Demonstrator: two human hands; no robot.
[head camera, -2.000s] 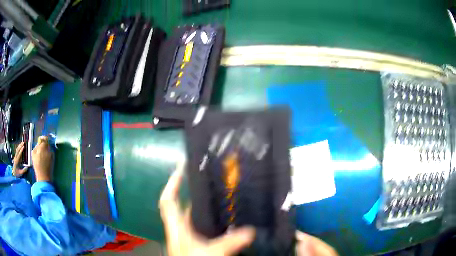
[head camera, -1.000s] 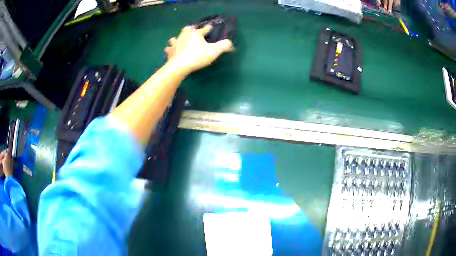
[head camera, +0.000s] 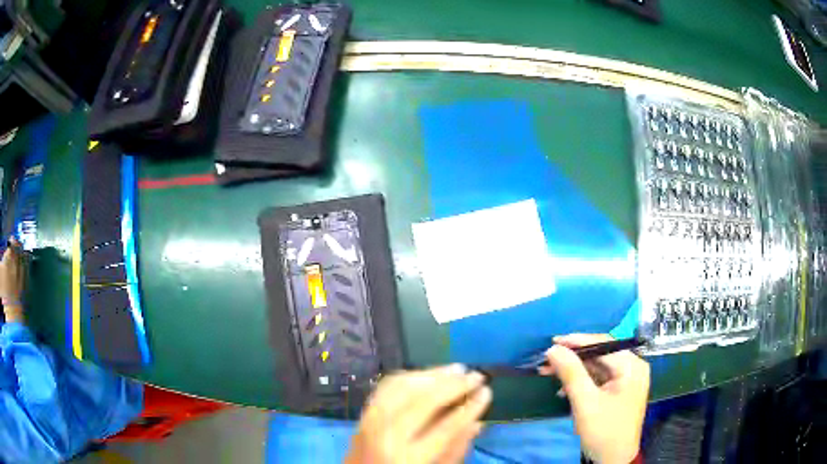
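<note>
A black phone mid-frame (head camera: 340, 308) with an orange strip and two pale slanted marks lies on a dark foam pad (head camera: 277, 272), left of centre. My left hand (head camera: 422, 417) is beside its lower right corner, fingers drawn together. Something dark shows at those fingers, too blurred to name. My right hand (head camera: 609, 399) holds slim black tweezers (head camera: 603, 348), pale tip pointing left toward my left fingers. A clear blister tray (head camera: 646, 217) with rows of small silvery-dark parts lies at right.
White paper (head camera: 485, 261) lies on blue film (head camera: 481, 136). More phones on foam (head camera: 286, 68) stand at upper left, before a cream rail (head camera: 508, 66). A black strip (head camera: 111, 272) lies at left. Crinkly clear plastic (head camera: 784, 227) is at far right. A blue sleeve (head camera: 54, 390) shows lower left.
My view has turned down from the far bench. The reaching arm has come back. A phone on foam now lies in front of me, and both hands are near the bench's front edge, tweezers in the right.
</note>
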